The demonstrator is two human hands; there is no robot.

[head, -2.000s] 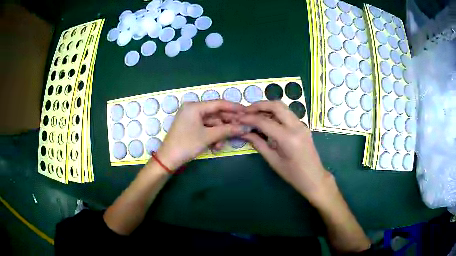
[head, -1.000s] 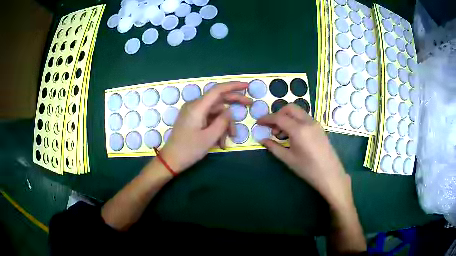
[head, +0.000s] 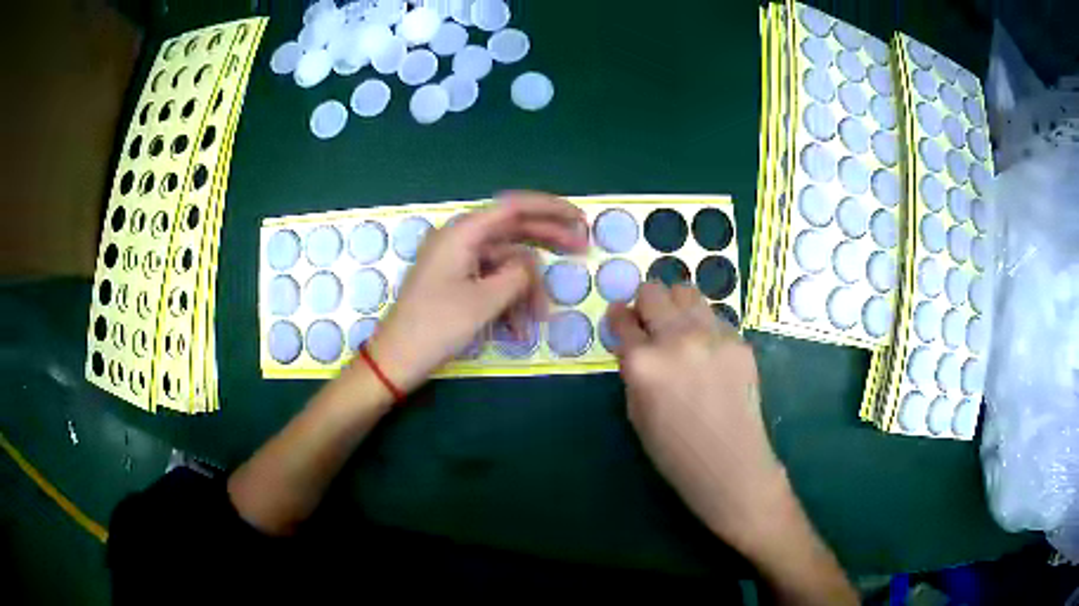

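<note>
The holder sheet (head: 497,369) lies across the table in front of me, with pale discs in most holes and dark open holes at its right end. My left hand (head: 473,290) hovers over its middle, fingers curled and blurred; whether it holds anything is hidden. My right hand (head: 686,379) is over the lower right part, fingertips bunched down near the bottom row by the dark holes; what is between them cannot be seen. A pile of loose discs (head: 385,47) lies beyond the sheet.
A stack of empty sheets (head: 166,225) stands at the left. Stacks of filled sheets (head: 828,178) lie at the right, beside a clear plastic bag (head: 1035,355) at the far right. A brown cardboard box (head: 59,130) is at the left edge.
My hands were together over the sheet's middle, then parted. My right hand has moved right and its fingers have turned down onto the bottom row. A disc column beside the dark holes is now uncovered.
</note>
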